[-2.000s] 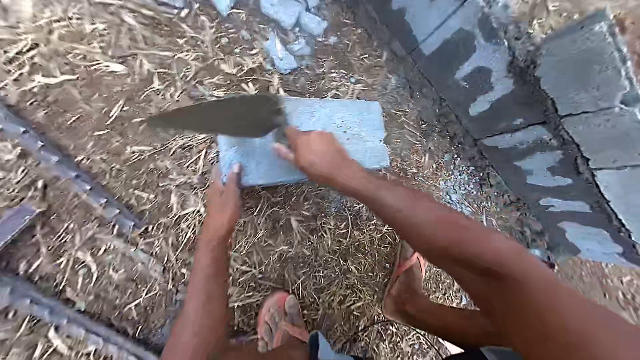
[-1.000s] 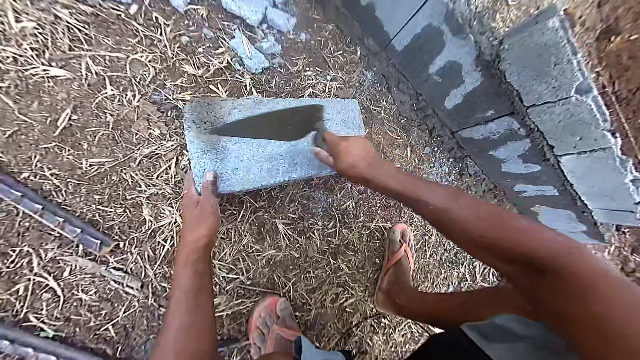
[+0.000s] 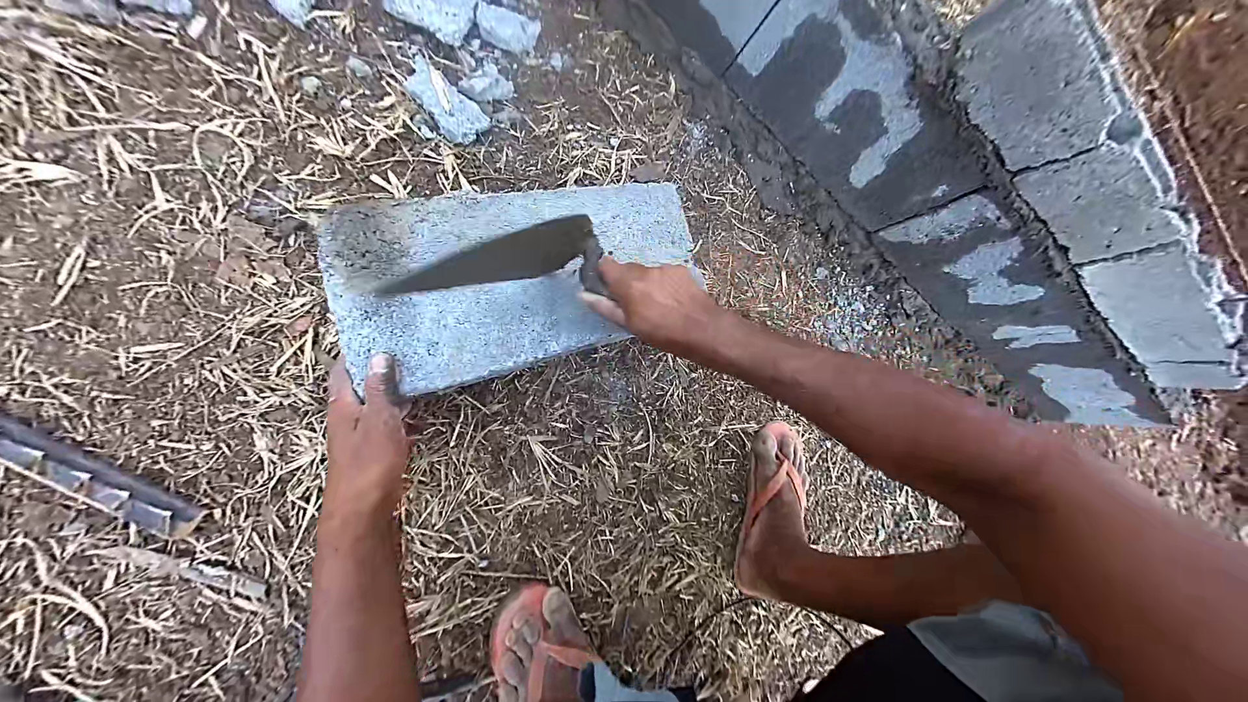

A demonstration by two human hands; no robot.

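A grey concrete block (image 3: 468, 336) lies on the straw-strewn ground in front of me, with a darker patch at its far left corner. My right hand (image 3: 655, 297) grips the handle of a mason's trowel (image 3: 497, 255). The trowel's pointed blade is over the block and points left; whether it touches the surface I cannot tell. At the block's near left corner is my left hand (image 3: 375, 414), its thumb on the top face and its fingers at the edge, partly hidden.
A block wall (image 3: 936, 156) with mortar joints runs along the right. Broken concrete pieces (image 3: 444, 97) lie beyond the block. A ribbed metal piece (image 3: 93, 478) is on the ground at left. My sandalled feet (image 3: 775, 507) stand nearby.
Over the block, the trowel has shifted relative to its top face since the earlier frames. My left hand stays at the near left corner, and my right hand still holds the trowel.
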